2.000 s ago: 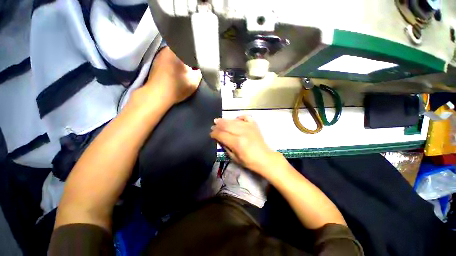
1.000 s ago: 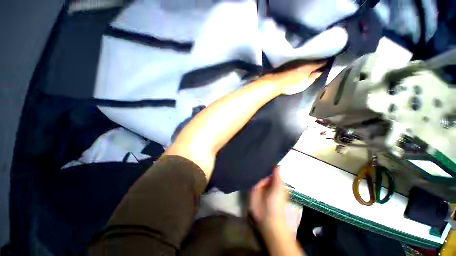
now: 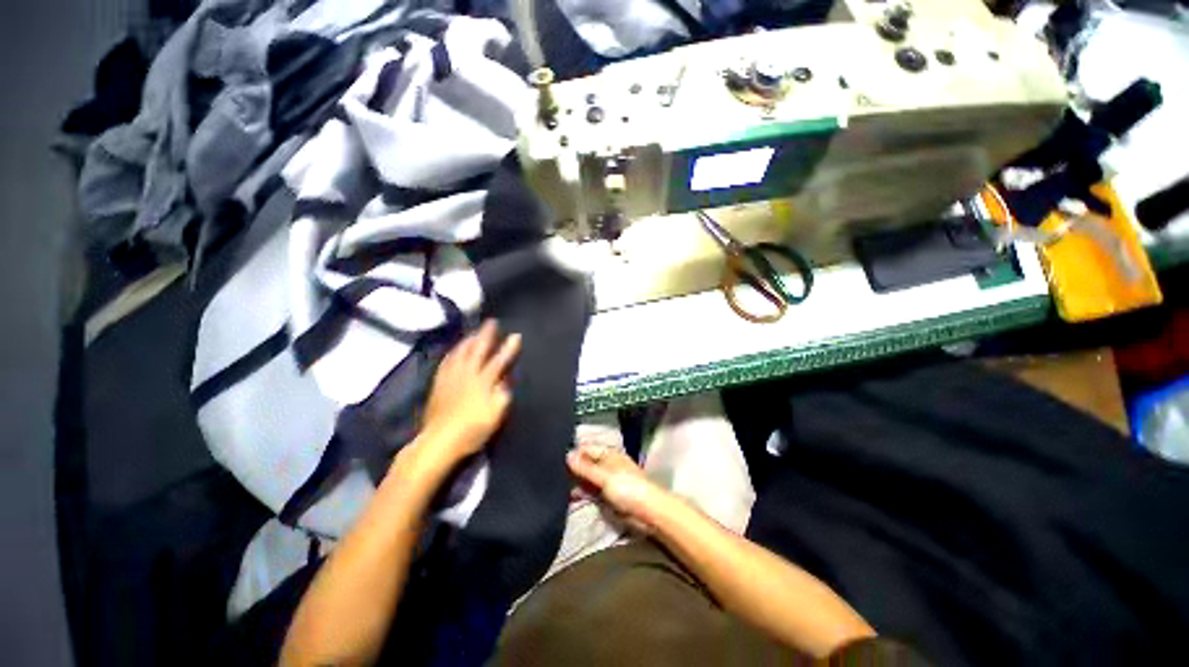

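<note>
Dark garment cloth [image 3: 528,378] runs from the needle area down over the table's front edge to the lap. Its pale reverse with dark bands [image 3: 248,404] is heaped at left. My left hand [image 3: 472,391] lies on the cloth with fingers spread, left of the dark strip. My right hand [image 3: 610,480] is at the strip's right edge, below the table edge, fingers curled; whether it pinches the cloth is unclear. The cream sewing machine [image 3: 939,130] stands ahead, its presser foot area [image 3: 606,232] beside the cloth's right edge.
Scissors with orange and green handles [image 3: 756,280] lie on the white table [image 3: 652,341], right of the needle. A flat black rectangle [image 3: 919,254] and a yellow packet [image 3: 1102,267] are farther right. Black cloth [image 3: 965,482] is right of the lap. Grey cloth [image 3: 196,143] is heaped at far left.
My left hand has moved back from beside the machine head towards me, onto the cloth. My right hand is now below the table edge. The view has shifted, showing more of the machine.
</note>
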